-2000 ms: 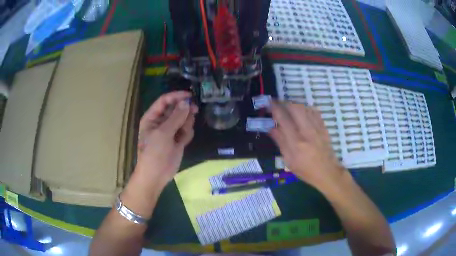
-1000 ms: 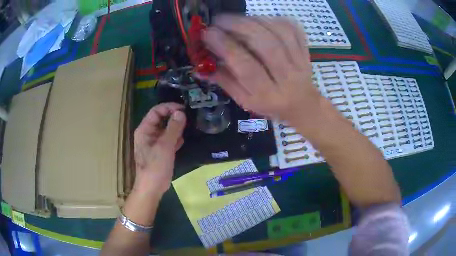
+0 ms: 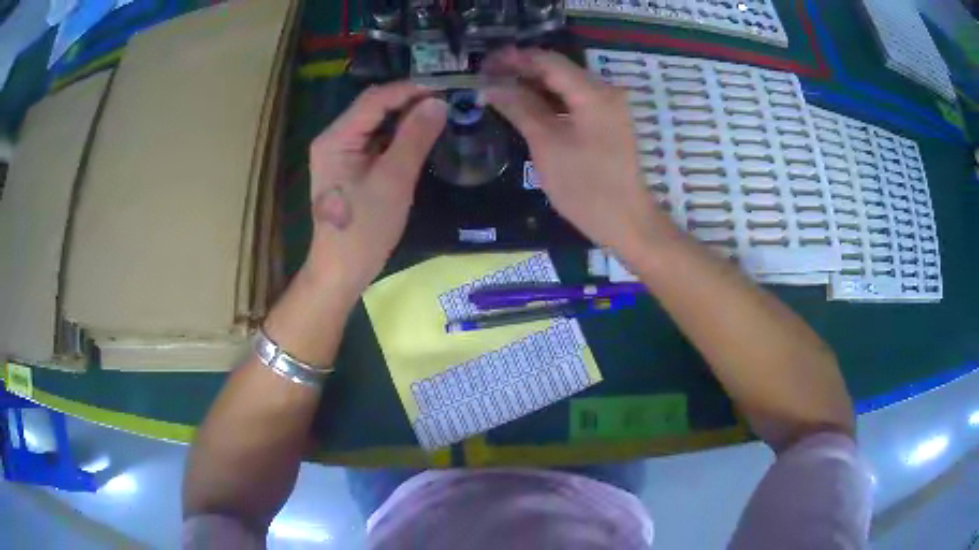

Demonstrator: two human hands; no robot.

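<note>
The black-based test fixture (image 3: pixel 424 220) stands in front of me, its top cut off by the frame. Its clear-grey round nest (image 3: pixel 469 161) has a pale blue-white centre, below the silvery press plate (image 3: pixel 438 58). My left hand (image 3: pixel 370 177) is at the left of the nest, thumb and fingertips close together beside the plate. My right hand (image 3: pixel 585 145) is at the right side, its fingertips blurred near the plate. A thin pale edge runs between the fingertips; I cannot tell whether it is a module or part of the fixture. Anything pinched is too small to make out.
Trays of dumbbell-shaped parts (image 3: pixel 768 269) lie at right. Brown cardboard sheets (image 3: pixel 177 183) are stacked at left. A yellow-backed label sheet (image 3: pixel 392 333) with purple and dark pens (image 3: pixel 526 293) lies below the fixture. A green label (image 3: pixel 628 415) is near the bench edge.
My right hand went from beside the fixture up to the red handle, then down to the press plate. My left hand has moved closer to the nest. The view has tilted downward.
</note>
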